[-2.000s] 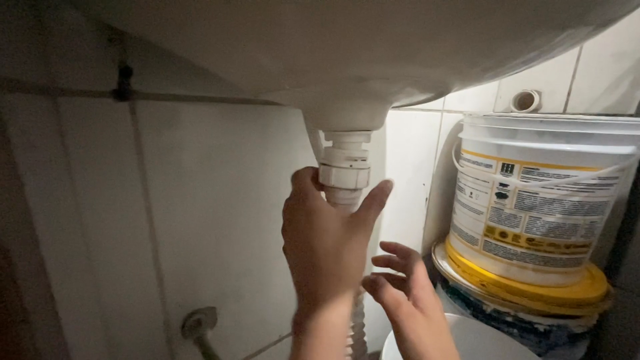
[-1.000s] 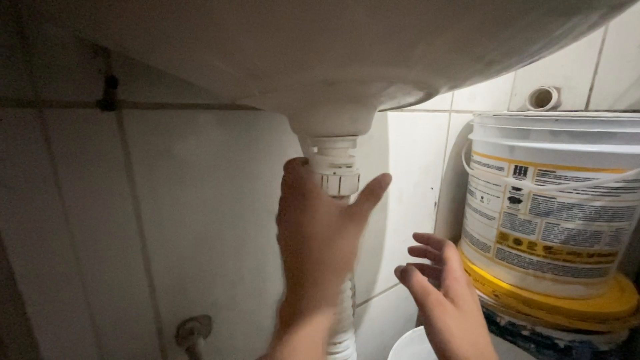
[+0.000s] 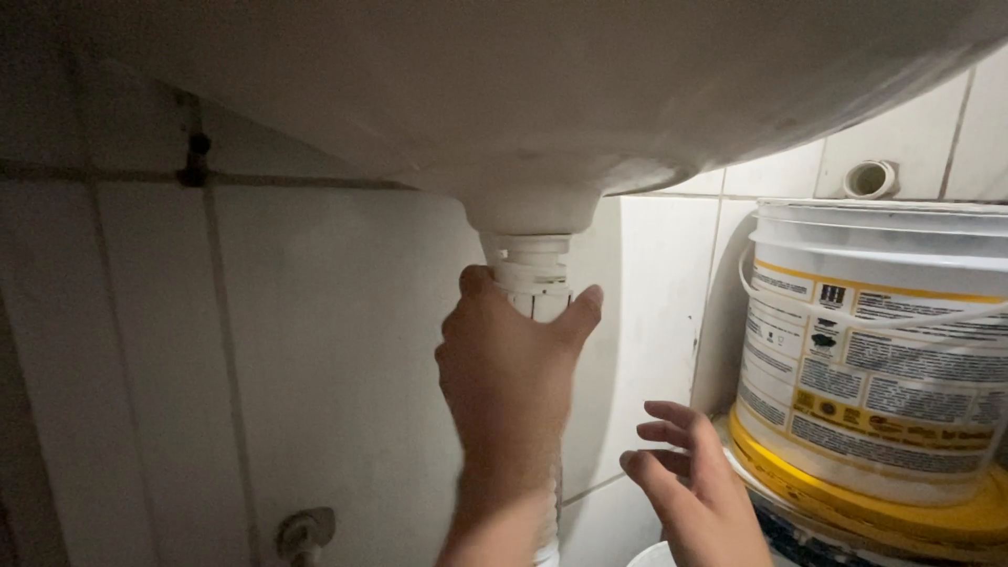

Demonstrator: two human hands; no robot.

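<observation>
Under a white ceramic sink basin (image 3: pixel 535 94), a white plastic drain fitting (image 3: pixel 535 256) comes down from the outlet. Around its ridged coupling nut (image 3: pixel 547 303) my left hand (image 3: pixel 512 362) is closed, with the thumb on the right side and the fingers on the left, partly hidden. A white corrugated drain hose (image 3: pixel 549 520) runs down behind my left wrist. My right hand (image 3: pixel 693 472) is lower and to the right, touching nothing, its fingers apart and slightly curled.
At the right a white plastic bucket (image 3: pixel 874 354) with a printed label stands on a yellow lid (image 3: pixel 827 492) of another container. An open pipe stub (image 3: pixel 870 179) shows above it. A wall fitting (image 3: pixel 305 531) is at the lower left. Part of a white container (image 3: pixel 654 556) shows below my right hand.
My left hand stays around the coupling nut, and more of the fitting's upper part shows than two seconds ago. My right hand has moved away from my left wrist, to the right.
</observation>
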